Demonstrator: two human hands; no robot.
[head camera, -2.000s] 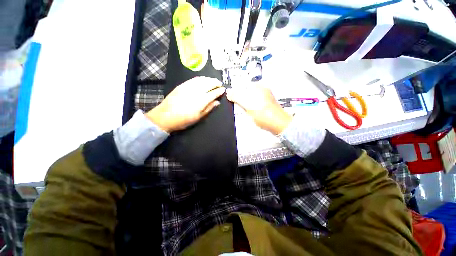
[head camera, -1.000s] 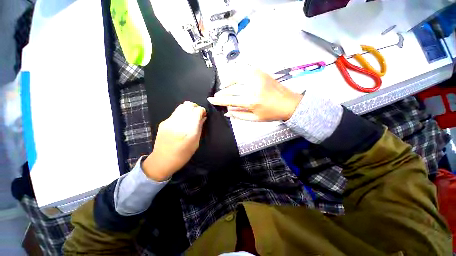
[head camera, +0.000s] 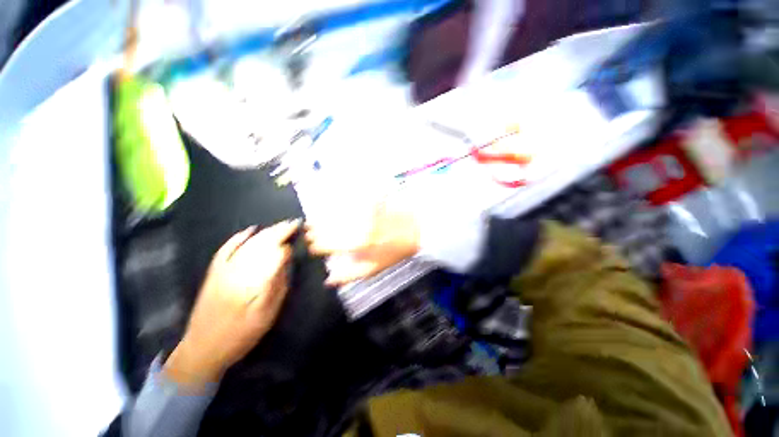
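Note:
The frame is strongly blurred. The black cloth piece (head camera: 226, 201) lies on the white table below the presser foot (head camera: 286, 166) and hangs over the front edge. Plaid cloth (head camera: 154, 265) shows faintly along its left side. My left hand (head camera: 243, 294) has its fingers bent on the black cloth, pinching it near its right edge. My right hand (head camera: 367, 243) is at that same edge, its fingertips close to the left ones; whether it grips the cloth is blurred.
A yellow-green item (head camera: 149, 145) lies left of the needle. Scissors (head camera: 504, 159) and thin snips (head camera: 427, 168) lie on the table at right. The phone (head camera: 440, 51) is at the top. An orange-red bag (head camera: 709, 316) and red stools (head camera: 658, 173) are at the right.
Both hands moved from beside the presser foot down the black cloth toward the table's front edge. The view has swung to the right, so the machine appears further left.

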